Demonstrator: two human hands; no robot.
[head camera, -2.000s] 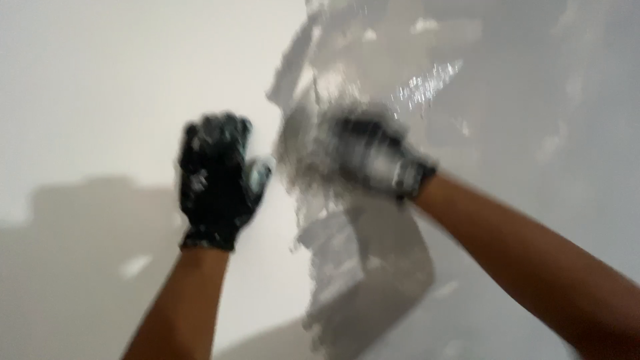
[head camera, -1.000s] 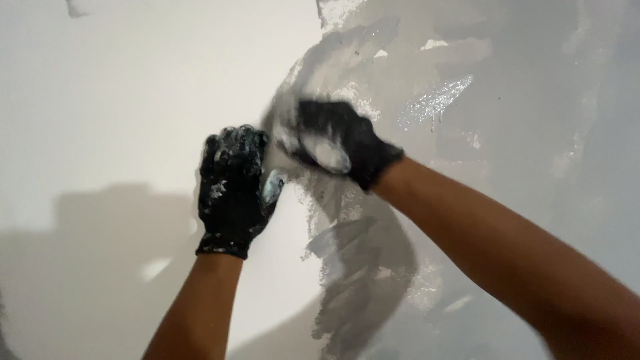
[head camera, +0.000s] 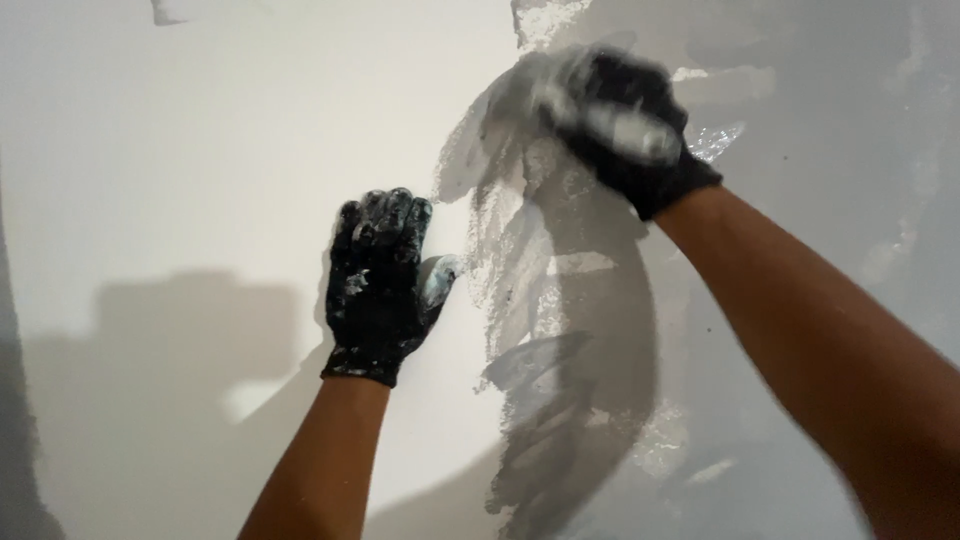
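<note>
My left hand (head camera: 382, 289), in a black knit glove smeared with white, rests on the white part of the wall (head camera: 247, 142). Its fingers lie side by side, the thumb points outward, and nothing is in it. Up and to the right, my right hand (head camera: 626, 127) wears a similar glove and is blurred. It is closed around a pale, rounded tool handle (head camera: 634, 133); the working end is too blurred to identify. This hand is over wet-looking grey coating (head camera: 517, 112) at the ragged border between white and grey.
Grey, patchy coating (head camera: 810, 247) covers the right side of the wall, with lighter smears and a glossy patch (head camera: 716, 142). Shadows of the arms and a boxy shape (head camera: 199, 322) fall across the surface. A darker grey strip (head camera: 15, 420) runs along the far left edge.
My right hand has moved up and away from my left hand since a second ago. More grey coating shows on the white at the border. My left hand remains flat on the wall.
</note>
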